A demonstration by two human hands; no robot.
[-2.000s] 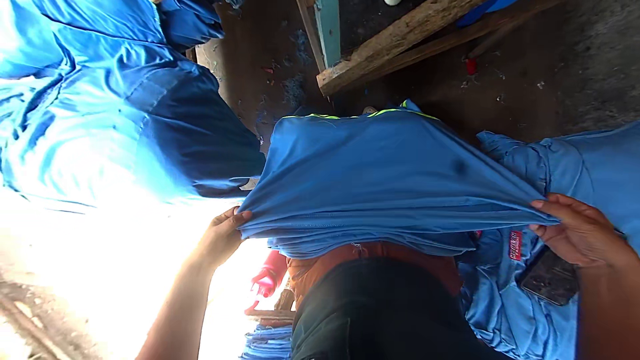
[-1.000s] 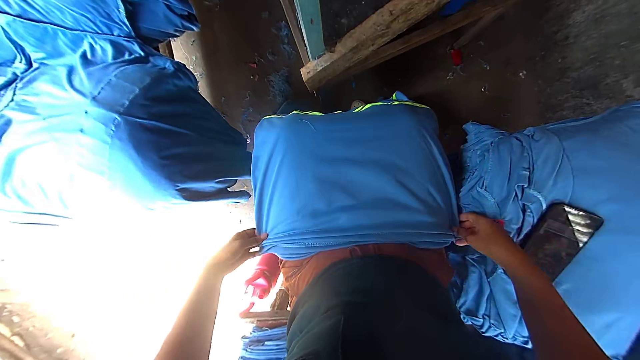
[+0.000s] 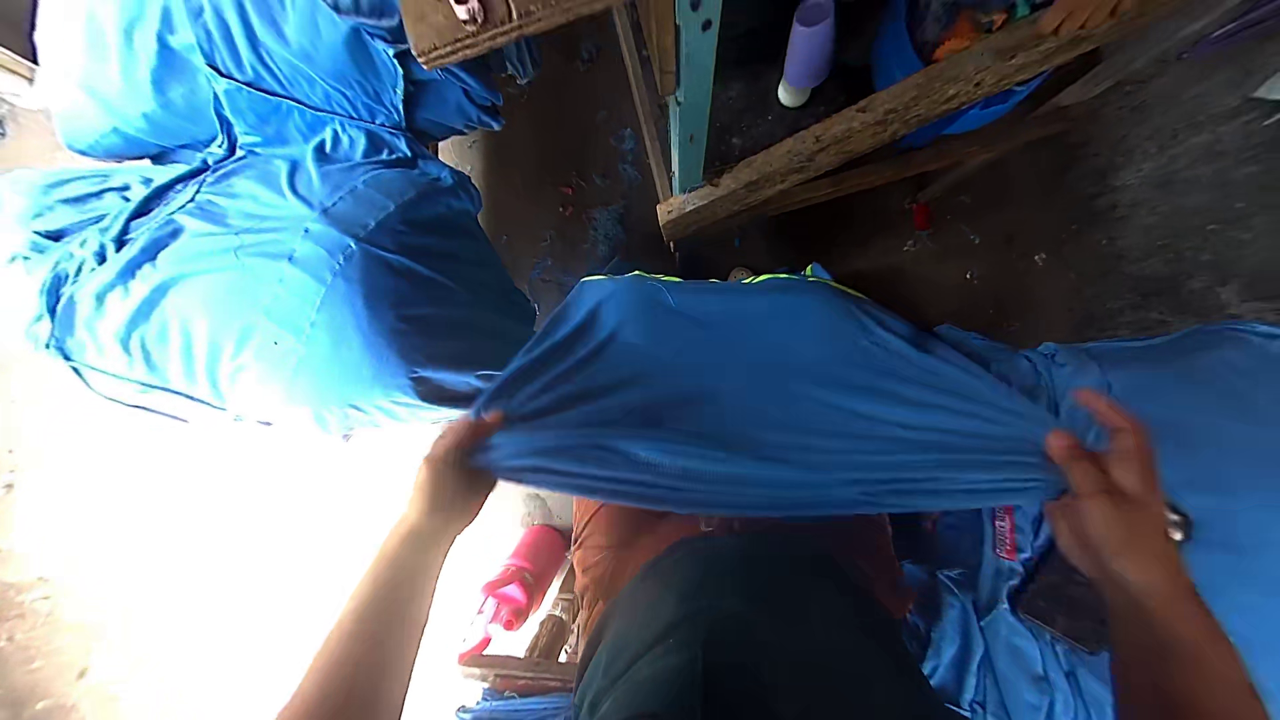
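Observation:
A blue piece of fabric (image 3: 760, 390) with a yellow-green edge at its far side is stretched across my lap. My left hand (image 3: 455, 475) grips its near left corner. At the opposite corner my right hand (image 3: 1105, 480), slightly blurred, holds the cloth between thumb and fingers. The near edge is pulled taut and bunched into folds. A dark smartphone (image 3: 1065, 600), partly hidden by my right wrist, lies on more blue fabric (image 3: 1190, 430) at the right.
Large heaps of blue fabric (image 3: 250, 230) fill the left. Ahead are a wooden beam (image 3: 860, 125), a teal post (image 3: 692, 90), a purple bottle (image 3: 810, 45) and a blue basin (image 3: 960, 115). Near my left forearm is a pink bottle (image 3: 530, 575). Bright glare washes out the lower left.
A second ago my hands were close together at the cloth's near edge; now they are farther apart and the fabric is stretched wide between them. The view has shifted.

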